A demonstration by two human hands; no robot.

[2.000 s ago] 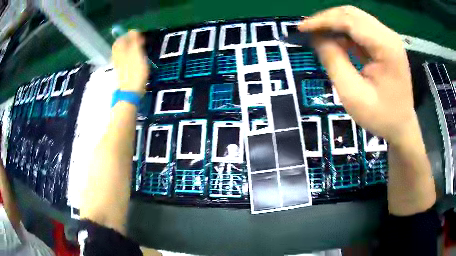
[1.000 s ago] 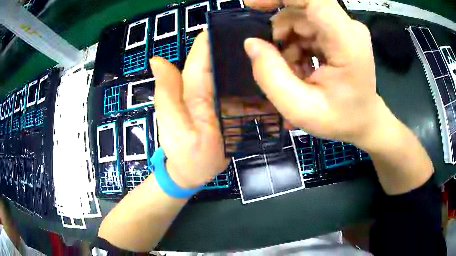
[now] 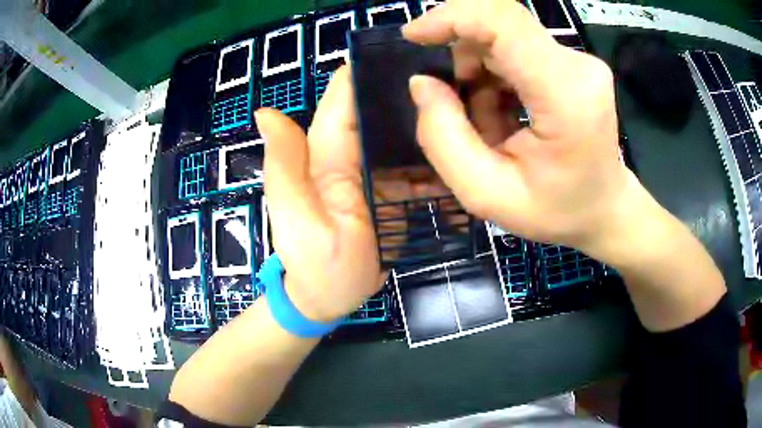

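Note:
My left hand [image 3: 322, 192], with a blue wristband, holds a dark front housing [image 3: 422, 226] upright over the tray, its keypad grid at the lower end. A black window piece [image 3: 388, 109] lies over the housing's window area; whether it is seated is unclear. My right hand [image 3: 526, 125] is over the upper part, thumb tip near the black piece and index finger at the top edge. Whether its fingertips grip anything is unclear. A sticker sheet [image 3: 455, 303] with black rectangles shows below the housing, partly hidden.
A blister tray [image 3: 188, 104] with rows of white-framed housings lies beneath. White empty backing sheets [image 3: 129, 242] and another filled tray [image 3: 42, 251] are on the left. Spare sticker sheets [image 3: 728, 134] and a dark soft lump [image 3: 656, 79] are on the right.
Since two seconds ago, my hands have come together at the centre with the housing held in my left. In the last second, my right index finger has shifted at the housing's top edge.

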